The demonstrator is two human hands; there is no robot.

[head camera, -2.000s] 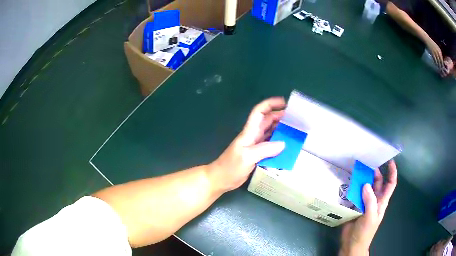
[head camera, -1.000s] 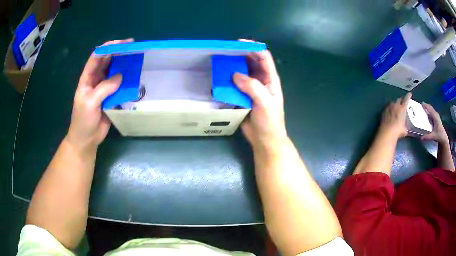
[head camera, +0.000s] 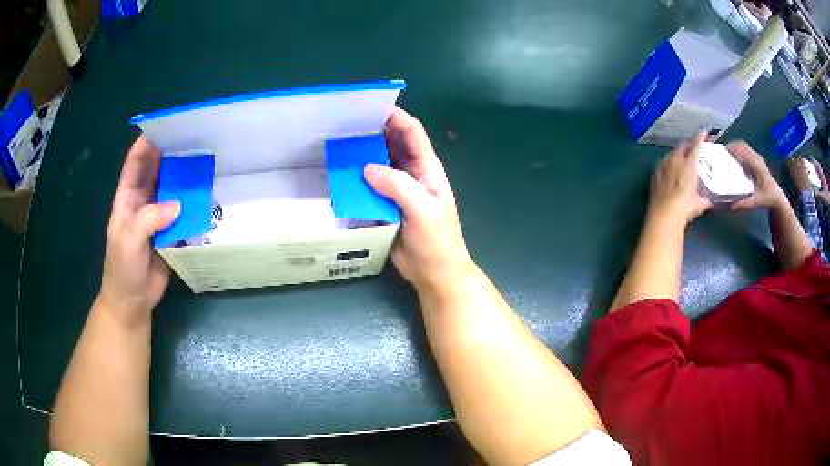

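An open retail box (head camera: 273, 262) is between my two hands at the left centre, its white side with small black print facing me. The box lid (head camera: 273, 127) stands raised at the back, pale inside with a blue edge. The two blue side flaps are folded inward. My left hand (head camera: 136, 227) grips the left end, thumb on the left flap (head camera: 187, 196). My right hand (head camera: 423, 205) grips the right end, thumb on the right flap (head camera: 355, 173). Part of a packed product with a dark-slotted grille (head camera: 217, 215) shows beside the left flap; the rest is hidden.
A green tabletop (head camera: 519, 227) lies under the box. At the right, a person in a red shirt (head camera: 728, 364) holds a white unit (head camera: 723, 173) near a blue-and-white box (head camera: 692, 86). A brown master carton (head camera: 14, 207) is at the left edge. A pale post (head camera: 64, 32) stands behind.
The view has shifted, bringing more of the master carton and post into sight. The box and both hands sit lower and further left; the lid is tilted further back, showing more of its inside.
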